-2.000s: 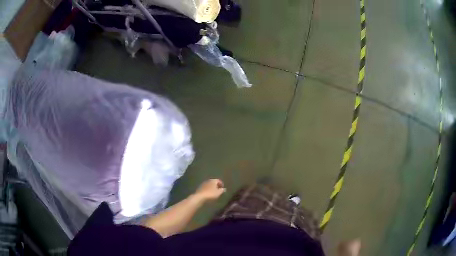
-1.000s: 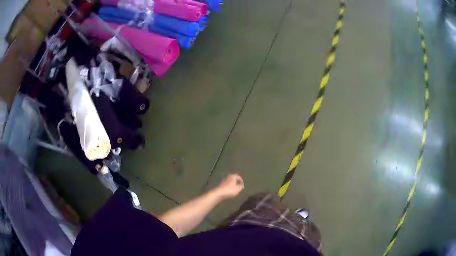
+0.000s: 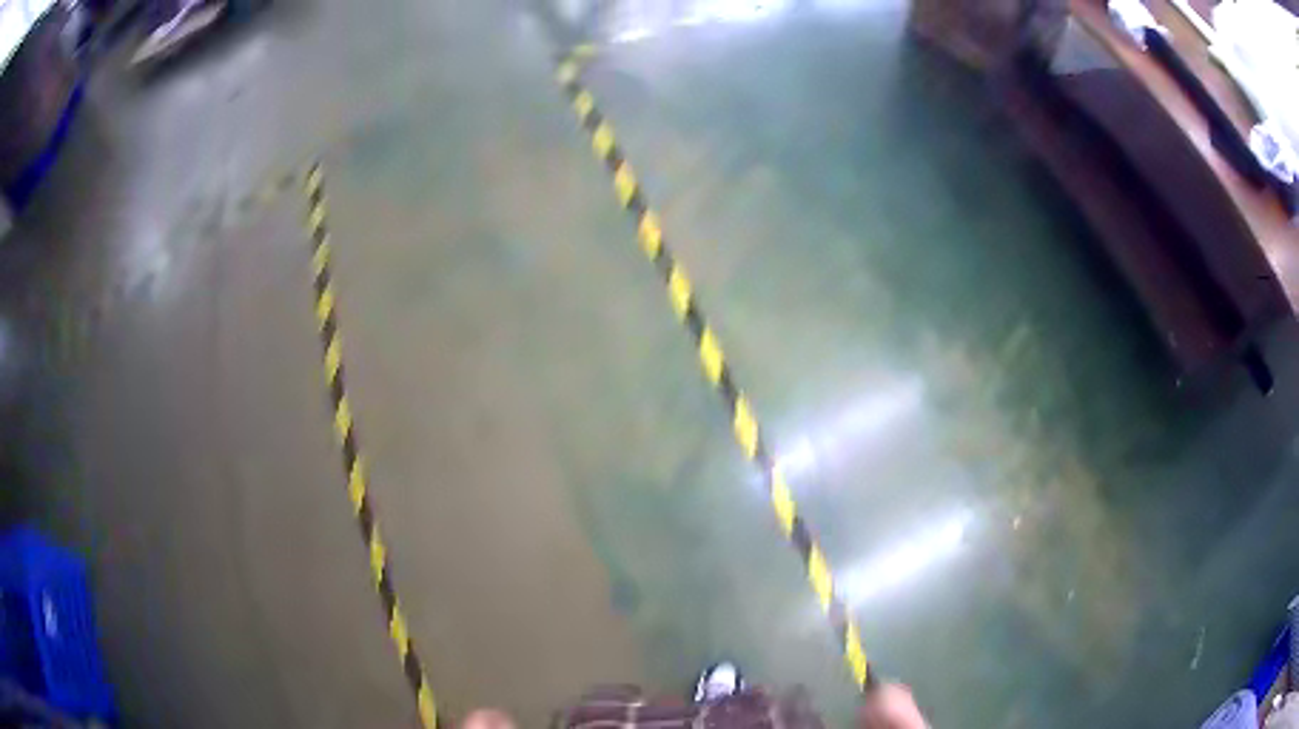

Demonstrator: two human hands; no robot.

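Observation:
My left hand (image 3: 489,719) shows only as a small blurred patch at the bottom edge, left of my plaid shorts (image 3: 613,709). My right hand (image 3: 893,708) is also cut off by the bottom edge, right of the shorts, over the end of a yellow-black floor tape line (image 3: 711,355). The fingers of both hands are hidden or too blurred to tell. No held thing is visible. The green floor (image 3: 556,427) fills the view in front of me.
A second yellow-black tape line (image 3: 342,413) runs along the left. A brown table (image 3: 1261,214) with white material (image 3: 1265,57) on it stands at the upper right, with a dark lower part beneath. A blue object (image 3: 54,620) stands at the lower left edge.
The view has turned away from the rack and the pink, blue and white rolls, which are out of view. The brown table has appeared at right. My left hand has dropped to the bottom edge.

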